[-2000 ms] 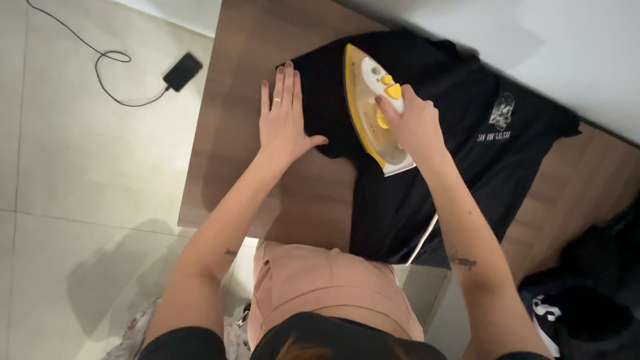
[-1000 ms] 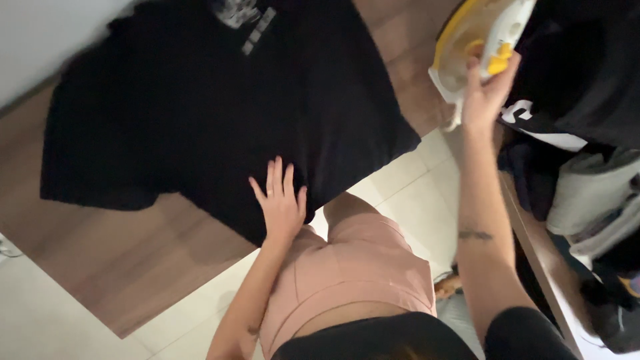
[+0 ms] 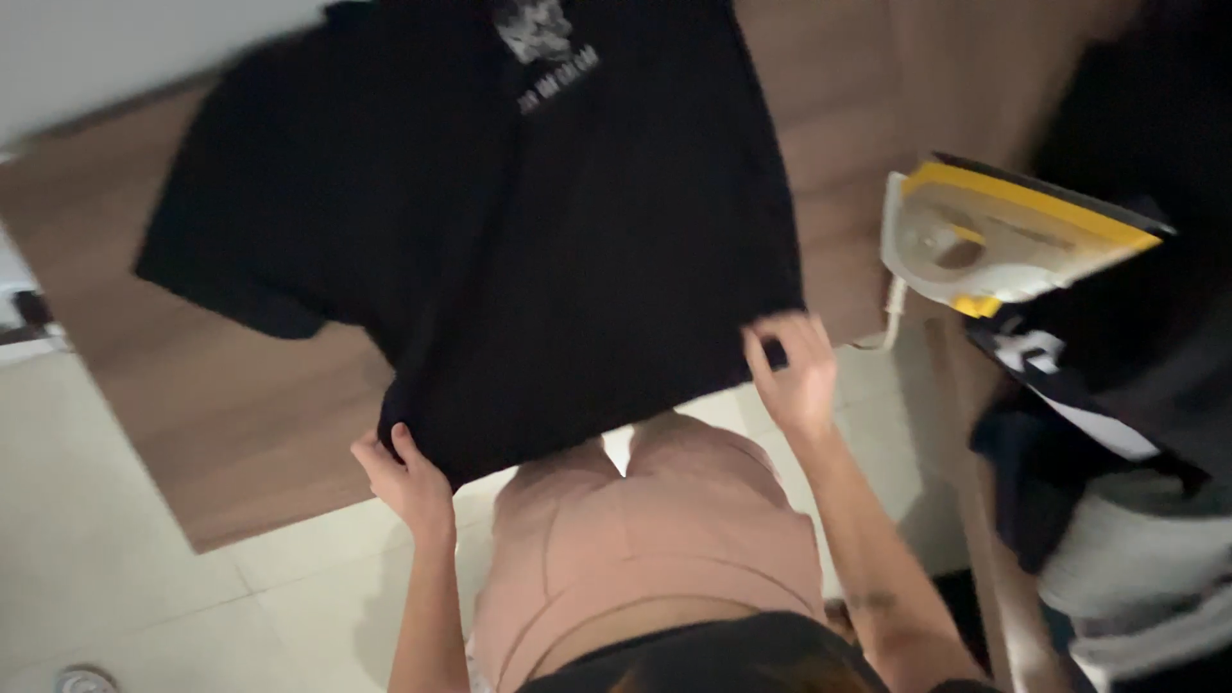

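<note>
A black T-shirt (image 3: 577,241) with a pale print on its chest lies spread over a wooden tabletop, its hem toward me. My left hand (image 3: 409,476) pinches the shirt's lower left corner between thumb and fingers. At the lower right corner, my right hand (image 3: 794,371) grips the hem. A yellow and white clothes iron (image 3: 1011,241) rests on its heel to the right, apart from both hands, with its white cord running down beside the table.
The wooden tabletop (image 3: 269,443) meets a pale wall at the upper left. Dark garments (image 3: 1136,375) are piled on the right beside the iron, with grey folded cloth (image 3: 1136,568) below them. Pale floor tiles (image 3: 125,597) show past the table's near edge.
My right hand has let go of the iron and taken the shirt's hem. My left hand, flat on the shirt a second ago, now holds its left corner. The view has swung right since the first frame.
</note>
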